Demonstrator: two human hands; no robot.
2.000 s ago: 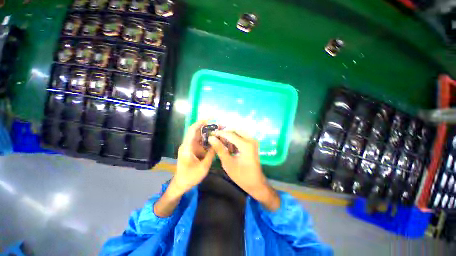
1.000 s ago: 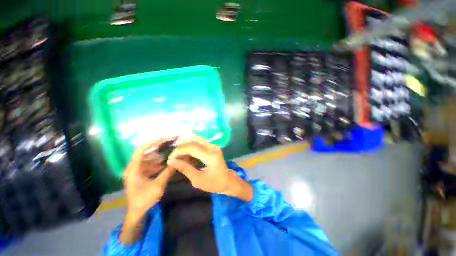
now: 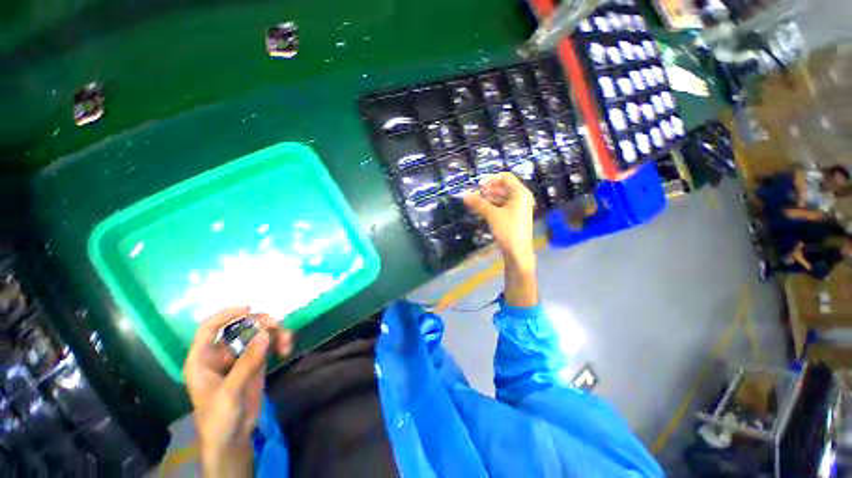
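Note:
My left hand [image 3: 227, 378] is at the near edge of the green tray [image 3: 347, 201] and holds a small dark, shiny watch housing [image 3: 240, 335] between thumb and fingers. My right hand [image 3: 507, 213] is over the near part of the right black blister tray [image 3: 394, 119], with its fingers curled and fingertips close together. Something small and dark shows at the fingertips, but I cannot tell if it is held or lies in the tray. Small white flecks lie in the green tray.
Two loose housings lie on the green mat, one far left [image 3: 89, 104], one farther back [image 3: 282, 39]. The left black tray [image 3: 70, 392] is blurred at the left edge. Right are a red-edged tray [image 3: 587, 107], a blue bin [image 3: 607, 207] and people in the background.
My hands have parted. My right hand has moved right from beside my left hand to over the right blister tray. My left hand still holds the housing. The view has turned right.

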